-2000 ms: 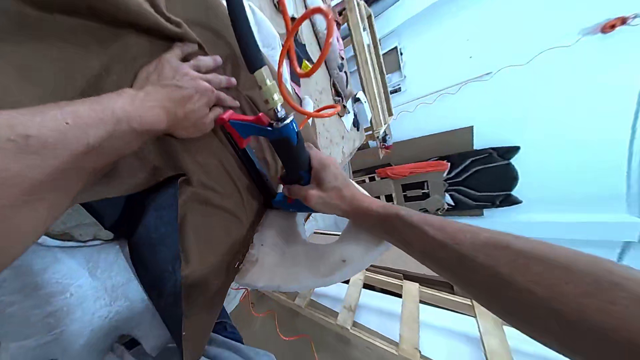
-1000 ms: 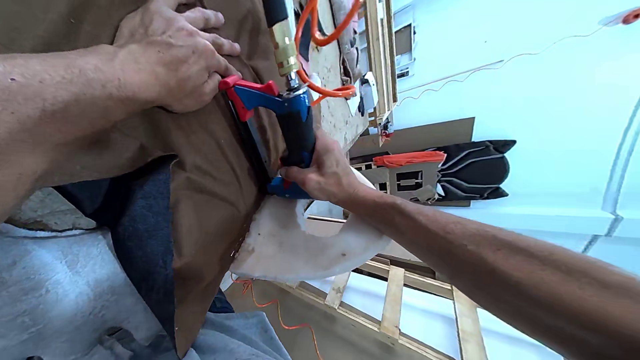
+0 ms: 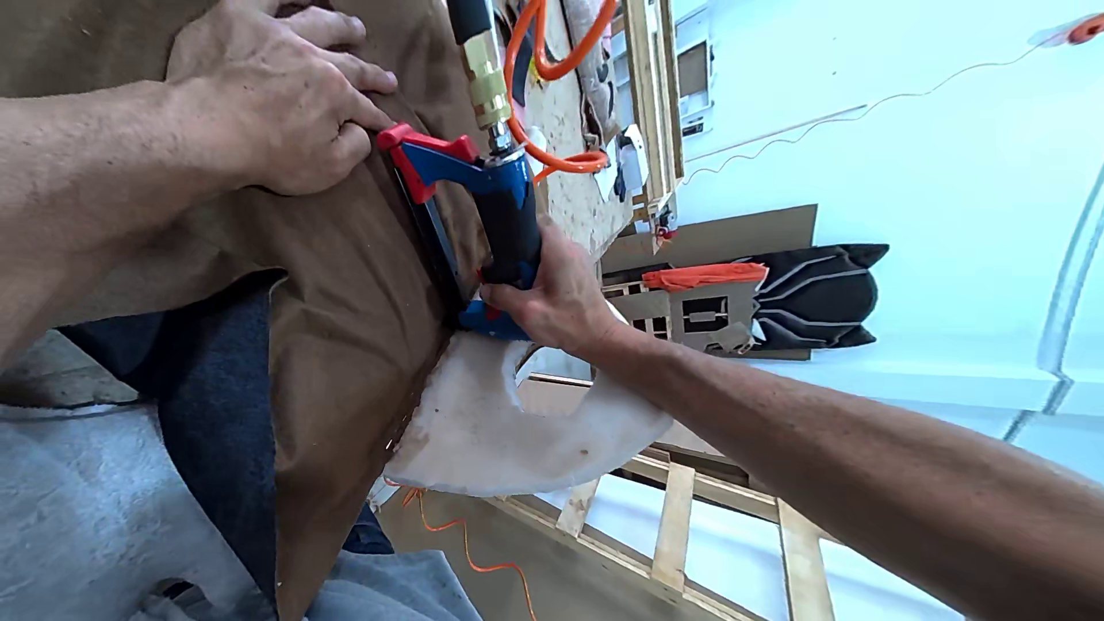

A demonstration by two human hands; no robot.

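My right hand [image 3: 561, 297] grips the black handle of a blue and red pneumatic staple gun [image 3: 509, 207], whose blue nose rests where brown fabric [image 3: 345, 345] meets a cream foam piece [image 3: 526, 431] with a round hole. A brass fitting [image 3: 487, 82] joins the gun to a black hose. My left hand [image 3: 276, 99] lies flat on the brown fabric, fingers spread, its fingertips close to the gun's red rear end. Dark blue fabric [image 3: 207, 362] shows beneath the brown fabric's edge. The staple gun's tip is hidden.
Coiled orange air hose [image 3: 561, 164] hangs beside the gun over a worktop [image 3: 565, 203] with scraps on it. A wooden frame [image 3: 673, 526] stands beyond the foam. Cardboard and black padded pieces [image 3: 815, 297] lean at the wall. A thin orange hose [image 3: 470, 552] runs along the floor.
My right hand still holds the staple gun at the seam, and the gun's angle has turned slightly. My left hand stays on the brown fabric, near the gun's red end.
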